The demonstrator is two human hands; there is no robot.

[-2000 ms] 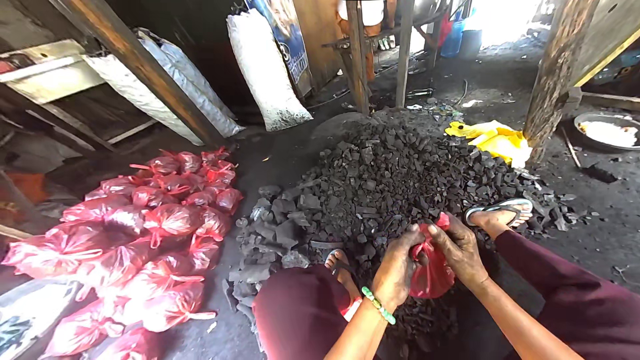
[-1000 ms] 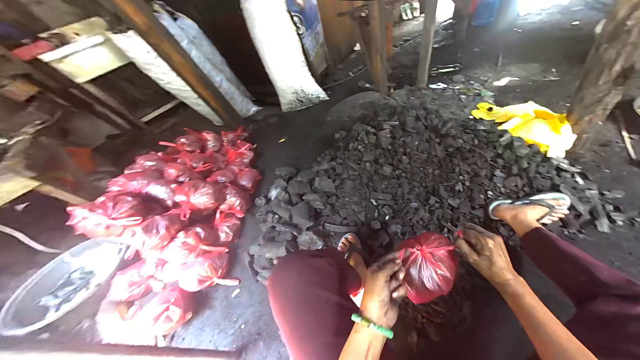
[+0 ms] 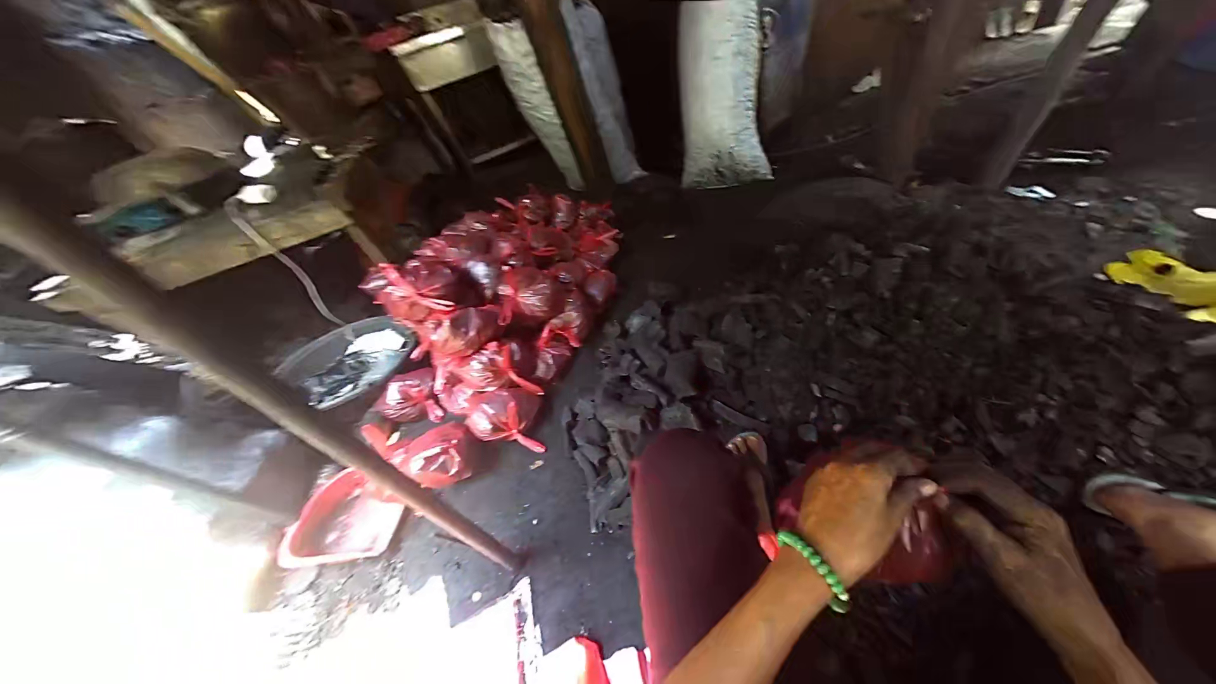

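My left hand (image 3: 860, 508), with a green bead bracelet at its wrist, and my right hand (image 3: 1012, 532) meet at the top of a filled red plastic bag (image 3: 912, 551). The fingers of both pinch the bag's top, which they partly hide. The bag hangs between my knees, low over a broad heap of black charcoal (image 3: 883, 323). Left of the heap, many red plastic bags (image 3: 532, 290), filled and tied, lie piled on the dark ground.
Beside the pile sit a round basin (image 3: 313, 366) and a red tray (image 3: 309, 532). A wooden pole (image 3: 275, 399) slants across the left. White sacks (image 3: 724, 95) and wooden posts stand behind. A yellow plastic bag (image 3: 1164, 275) lies at the heap's right edge.
My hands were apart at the sides of the rounded bag one second ago; now they are together at its top. The view has swung left, bringing in the pole and the red tray.
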